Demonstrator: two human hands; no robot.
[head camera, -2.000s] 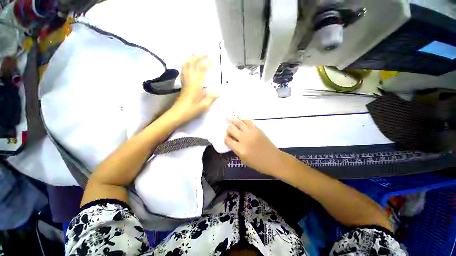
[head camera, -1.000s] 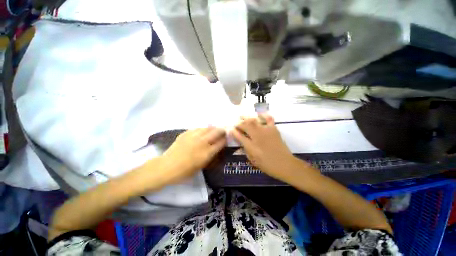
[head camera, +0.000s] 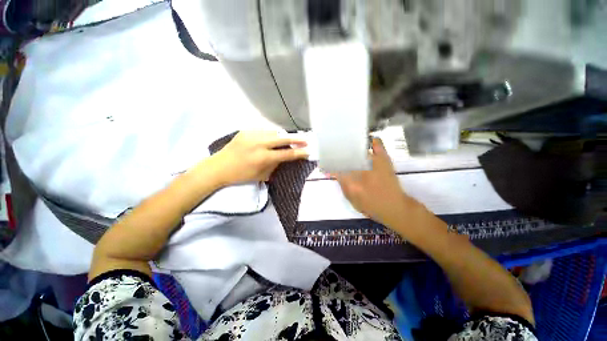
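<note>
A large garment panel (head camera: 113, 133) with a white side up and dark brown-grey edges spreads over the left of the table and hangs over the front edge. A brown-grey ribbed part of it shows below my left hand. My left hand (head camera: 256, 156) holds the cloth, fingertips just left of the machine's white front part. My right hand (head camera: 373, 183) is right of that, its fingers partly hidden behind the sewing machine head (head camera: 412, 66); whether it grips cloth cannot be told. The needle and presser foot are hidden.
A dark scrap piece (head camera: 532, 176) lies on the table at the right. A measuring tape strip (head camera: 373, 238) runs along the dark front edge. Blue plastic baskets (head camera: 562, 293) stand below the table. The machine head hangs low over both hands.
The view has come closer to the machine head. My left hand has moved up slightly, and my right hand is now further right, partly behind the head. More cloth hangs over the front edge.
</note>
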